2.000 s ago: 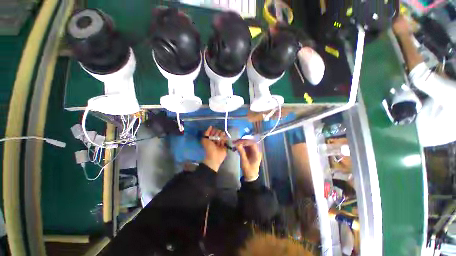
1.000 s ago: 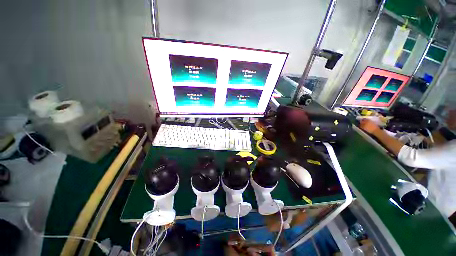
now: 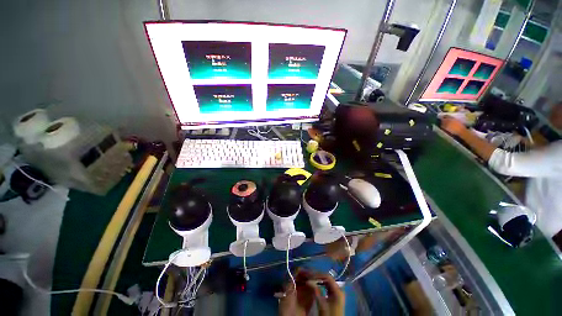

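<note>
Four white-and-black security cameras stand in a row at the bench edge: the far left camera (image 3: 190, 213), the second camera (image 3: 245, 207) with a pinkish ring facing up, the third camera (image 3: 284, 200) and the fourth camera (image 3: 323, 197). A white cable (image 3: 289, 265) hangs from the third camera down to my left hand (image 3: 297, 296), whose fingers are closed around its end. My right hand (image 3: 329, 297) is close beside it, fingers curled; what it holds is too small and blurred to tell. Both hands are below the bench edge, cut off by the bottom edge.
A monitor (image 3: 259, 68) with four dark teal panes stands behind a white keyboard (image 3: 239, 153). A yellow tape roll (image 3: 322, 160) and a white mouse (image 3: 363, 192) lie to the right. White wires (image 3: 194, 284) hang at left. Another person's arm (image 3: 471, 143) reaches over the green line at right.
The view has tilted up from my lap to the monitor, then slightly down, showing more of my hands. The second camera's ball head now shows a pinkish ring on top.
</note>
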